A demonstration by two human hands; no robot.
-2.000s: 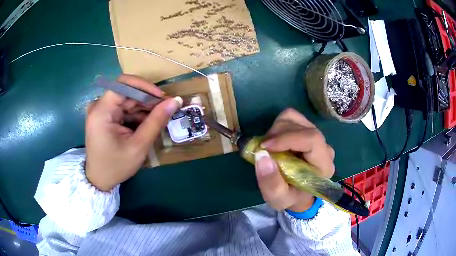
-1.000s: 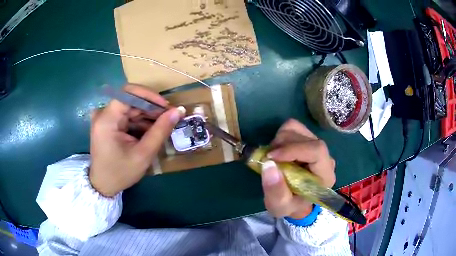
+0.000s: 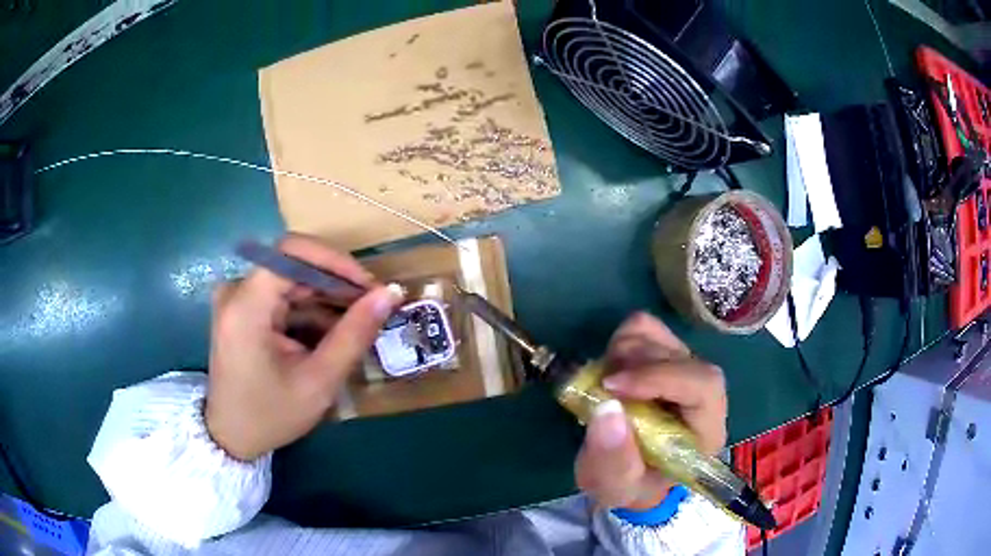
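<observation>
The white-rimmed watch housing with dark parts inside lies on the brown holding fixture with pale tape strips. My left hand pinches the grey tweezers; their tip is hidden by my fingers at the housing's upper left. My right hand holds the soldering iron by its yellow handle. The iron's metal tip is over the fixture, up and right of the housing and apart from it. The thin solder wire arches from the left to the top of the fixture, near the iron tip.
A tan sheet with many tiny parts lies behind the fixture. A round tub of silvery shavings and a black fume fan are at right. Further right are white paper, a dark cluttered holder and red trays.
The view has shifted, so the bench sits lower in the picture. The iron tip has moved away from the housing, up and right towards the wire's end. The left hand stays at the housing with the tweezers.
</observation>
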